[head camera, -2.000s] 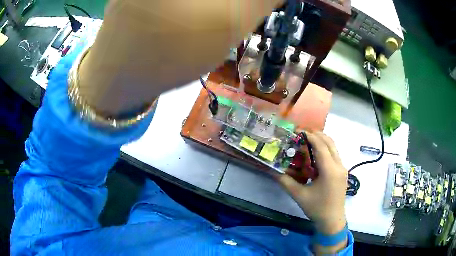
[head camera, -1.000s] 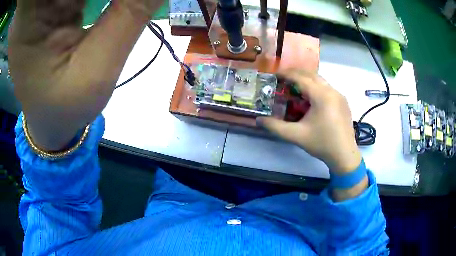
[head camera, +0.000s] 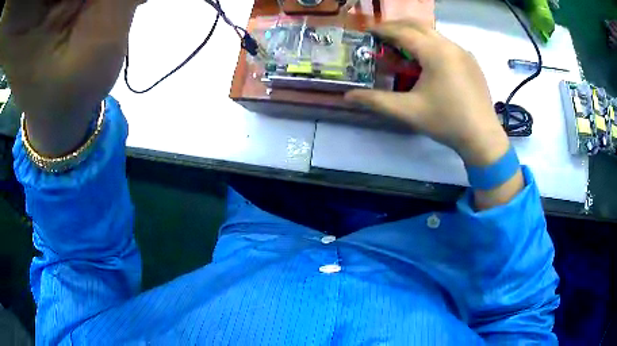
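The power supply board (head camera: 314, 70) lies in the slot of the reddish-brown test fixture (head camera: 298, 99), partly under a clear acrylic plate (head camera: 318, 42). The bottom of the plunger mount (head camera: 311, 5) shows at the top edge, behind the board. My right hand (head camera: 443, 91) is at the board's right end, thumb at the front edge and fingers behind, gripping it. My left hand (head camera: 64, 54) is raised large at the upper left, cut off by the top edge; its fingertips are out of view.
A black cable coil (head camera: 514, 119) and a small screwdriver (head camera: 534, 66) lie right of the fixture on white sheets (head camera: 223, 138). A row of boards (head camera: 592, 118) is at far right. A thin black lead (head camera: 169, 76) loops left of the fixture. The dark bench edge (head camera: 379, 181) runs in front.
The view has tipped down, so the fixture sits higher in the picture. My left hand has moved from the fixture's top to the upper left. The board now lies farther back under the plate.
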